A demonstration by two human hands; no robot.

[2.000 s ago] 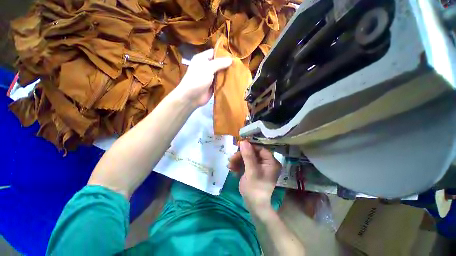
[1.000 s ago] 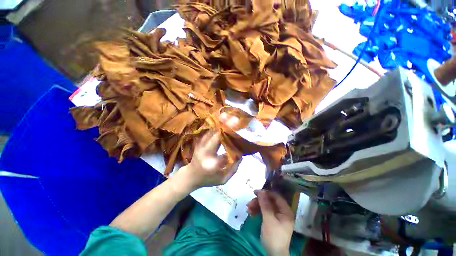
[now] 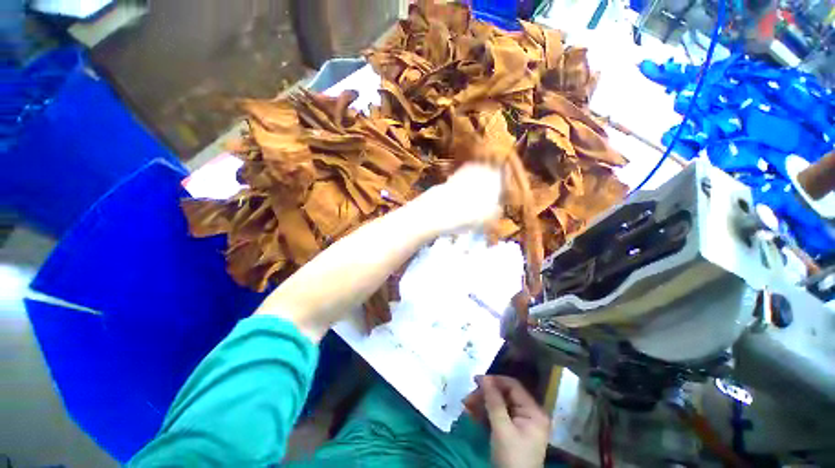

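Observation:
My left hand (image 3: 474, 196) is blurred and reaches over the near side of the far heap of brown fabric pieces (image 3: 485, 78). A narrow brown strip (image 3: 529, 224) runs beside it down to the needle area, which is mostly hidden by the grey-white sewing machine head (image 3: 659, 292). Whether my left hand grips the strip is unclear. My right hand (image 3: 513, 420) is low in front of the machine, fingers bent, with no fabric visible in it; its fingertips are too small to read.
Another brown heap (image 3: 320, 183) lies at the left on the white work sheet (image 3: 439, 320), which has dark specks. A large blue bin (image 3: 137, 320) stands at the left. Blue pieces (image 3: 769, 128) and a brown thread cone (image 3: 815, 174) are beyond the machine.
My left hand has moved away from the near heap, up and right to the far heap. My right hand has dropped from the needle area. The view has shifted, showing more beyond the table.

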